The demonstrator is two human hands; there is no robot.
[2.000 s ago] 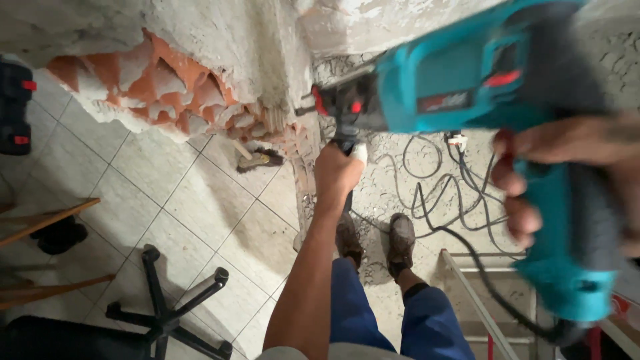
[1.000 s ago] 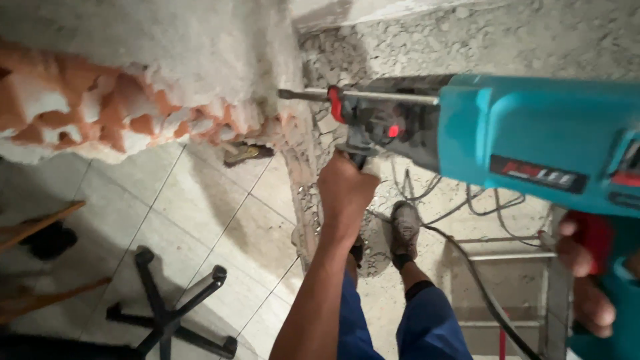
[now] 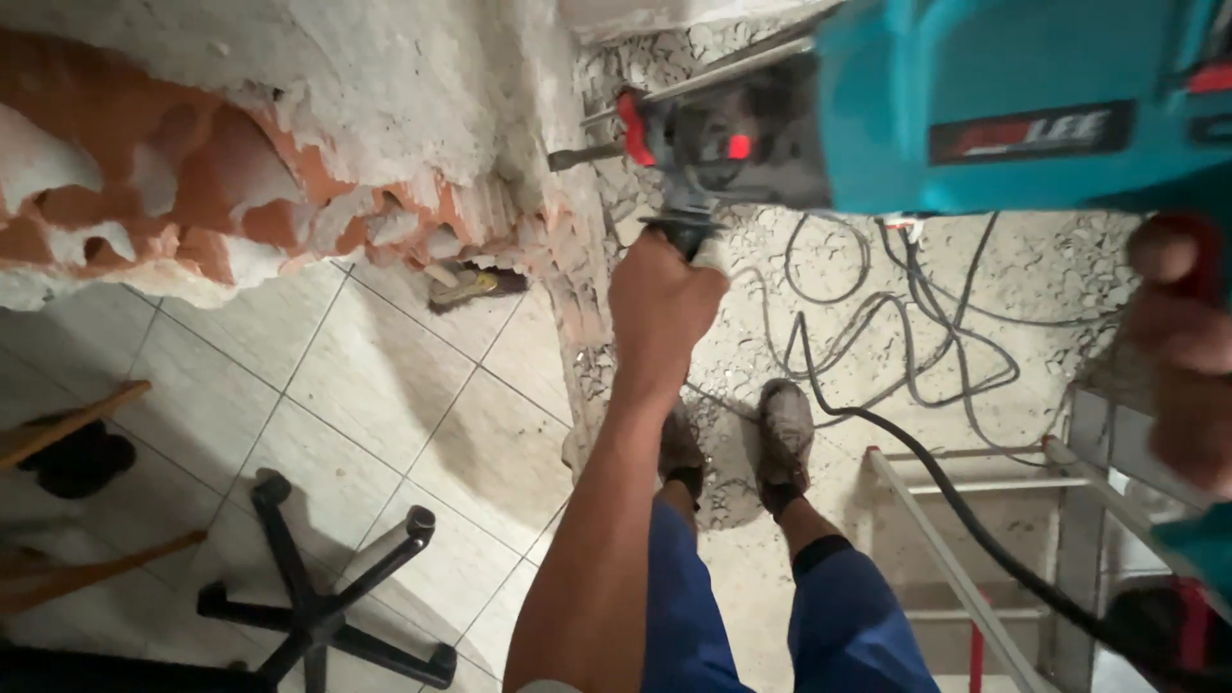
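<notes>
A teal and black demolition hammer [image 3: 972, 115] spans the upper right of the head view. My left hand [image 3: 664, 313] is wrapped around its black side handle [image 3: 685, 231], below the tool's front end. At the right edge, my right hand [image 3: 1189, 356] grips the rear handle by the red trigger; this part is blurred and cut off. The chisel bit [image 3: 585, 155] points left, its tip at the plastered corner of a broken wall [image 3: 462, 106]. Whether the tip touches the plaster I cannot tell. Exposed red hollow brick [image 3: 212, 183] runs along the wall's broken edge.
Rubble [image 3: 645, 58] and a tangled cable [image 3: 905, 346] lie around my shoes [image 3: 786, 433]. A metal ladder [image 3: 962, 568] stands at lower right. On the tiled floor [image 3: 375, 385] are a brush [image 3: 472, 286], a black chair base [image 3: 318, 616] and wooden legs [image 3: 77, 423].
The hammer, held in both hands throughout, has swung about between frames. Its front end now tilts down to the left, where it was nearly level one second ago. The view has shifted closer to the wall.
</notes>
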